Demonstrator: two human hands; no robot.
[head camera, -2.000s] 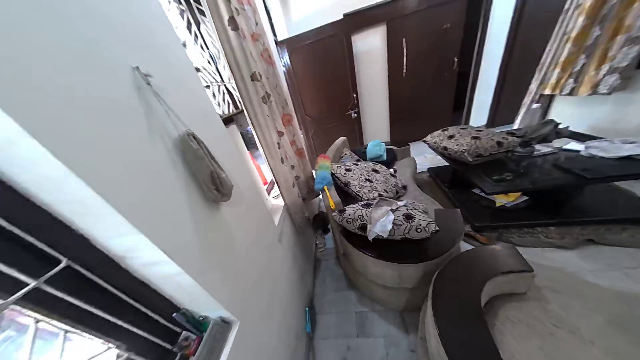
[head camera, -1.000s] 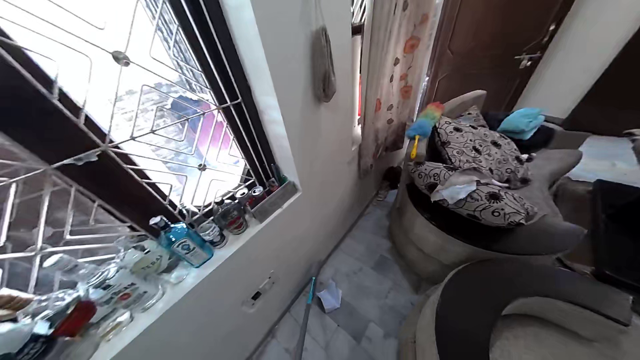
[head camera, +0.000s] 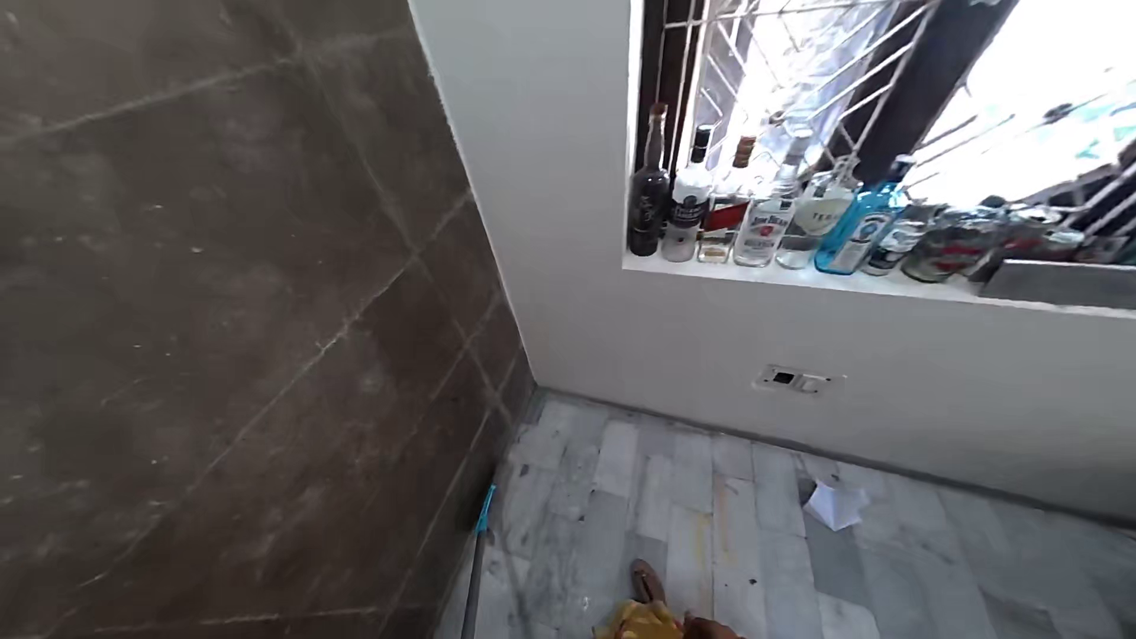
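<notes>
Neither of my hands can be made out. A long-handled tool with a teal head lies along the foot of the brown tiled wall; its dark handle runs out of the bottom edge, so what holds it is hidden. White folded paper rests on the marble floor, to the right of the tool and near the white wall. At the bottom edge a bare foot shows beside yellow patterned cloth. A brown shape right of the cloth is cut off and cannot be told as hand or foot.
Several glass bottles, among them a dark bottle and a blue bottle, line the windowsill below a metal grille. A wall socket sits beneath the sill. The brown tiled wall meets the white wall at a corner.
The view has swung far to the left, away from the sofa. The teal-headed tool, close beside the paper one second ago, has moved left to the foot of the brown wall.
</notes>
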